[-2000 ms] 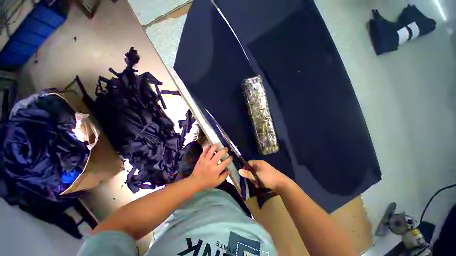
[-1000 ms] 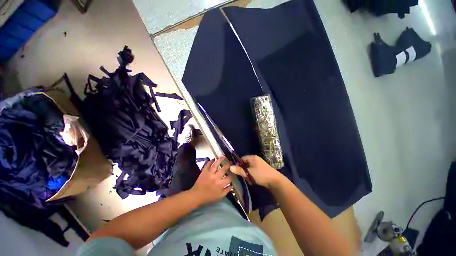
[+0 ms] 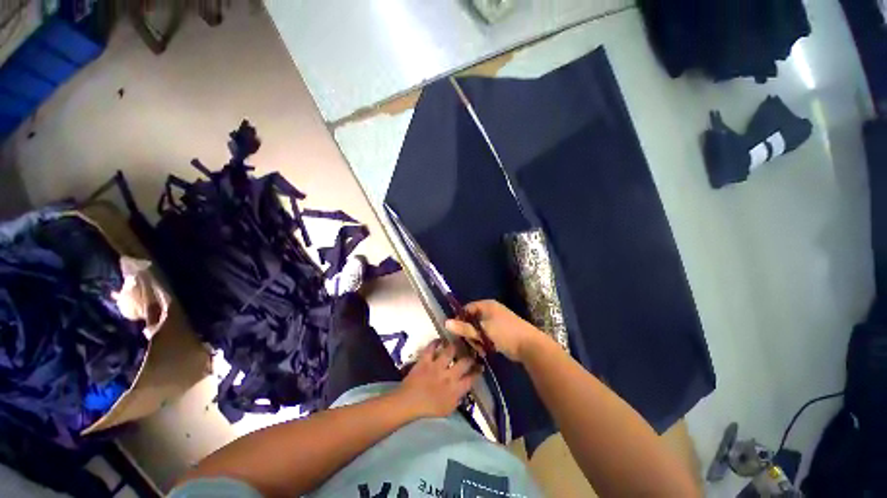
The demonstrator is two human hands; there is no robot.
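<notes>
A large navy-black cut panel [image 3: 622,272] lies flat on the table in front of me. My right hand [image 3: 491,329] is shut on the dark reddish handles of the fabric shears [image 3: 428,266]. Their long silver blades lie along the panel's left edge and point up and left. My left hand [image 3: 443,375] is at the table edge just below the handles; its fingertips are partly hidden, and I cannot tell if it pinches cloth. A mottled, shiny pattern weight [image 3: 537,282] rests on the panel, its lower end behind my right forearm.
Brown paper [image 3: 574,472] shows under the panel. A tied bundle [image 3: 757,146] with white patches, a black pile [image 3: 725,34] and a small motor tool [image 3: 751,459] with a cord are at right. Dark offcuts [image 3: 263,282] and an open scrap carton [image 3: 160,365] are on the floor at left.
The view has shifted, so the panel and weight appear lower. The shears in my right hand lie further up the panel's left edge. My left hand has moved below the handles.
</notes>
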